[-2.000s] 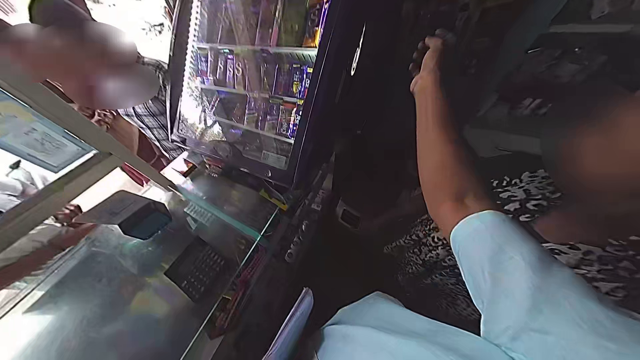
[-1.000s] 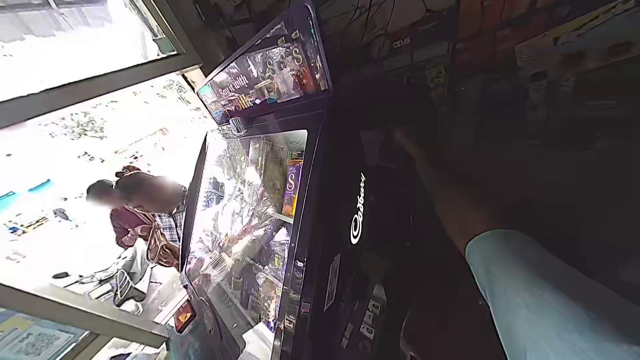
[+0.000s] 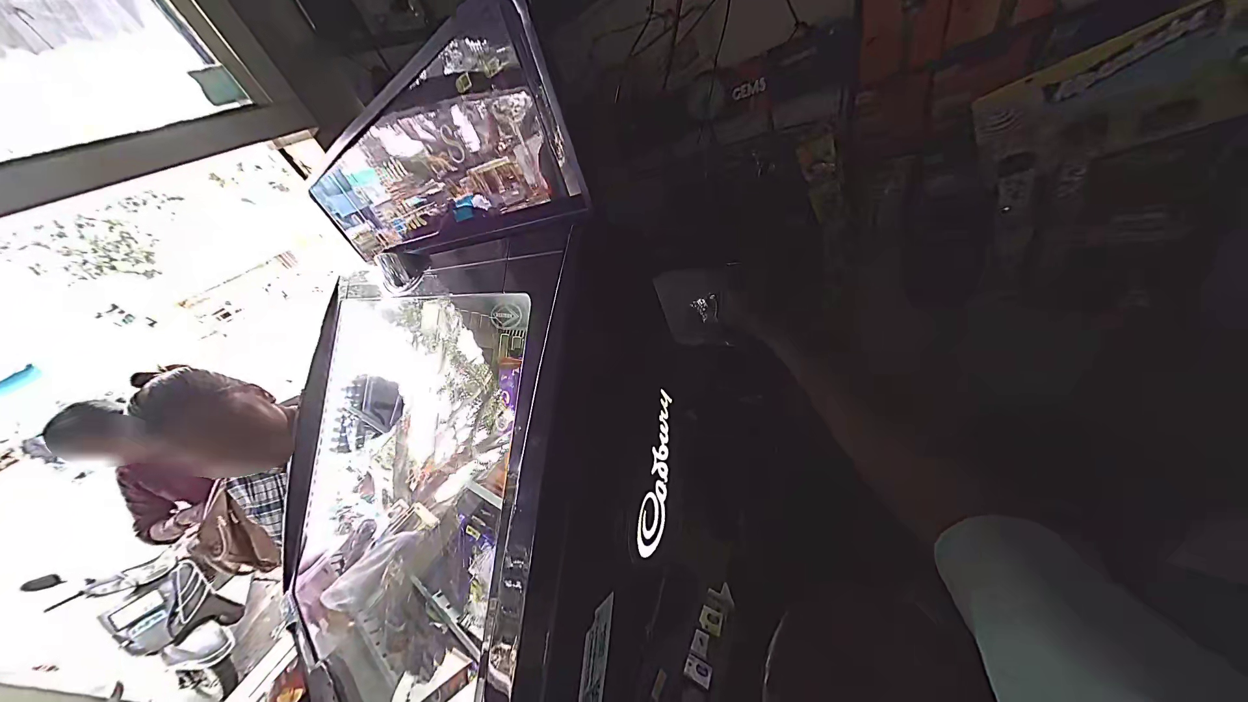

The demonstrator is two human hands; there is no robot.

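My right arm, in a light blue sleeve, reaches in from the lower right toward the dark side of a display cooler. My right hand is in deep shadow at a pale square patch with a small bright mark on it. Whether the fingers hold or only touch it cannot be told. Left of the hand stands the black Cadbury display cooler, its glass front full of reflections, with packets behind the glass. A lit sign panel tops it. My left hand is out of view.
Dim shelves with boxes and packets fill the upper right. Beyond the window frame at the left are two people and a parked scooter. Small labels show low on the dark side.
The view has swung a good deal, and the counter is out of sight. My right hand, raised with fingers apart two seconds ago, is now in shadow beside the cooler.
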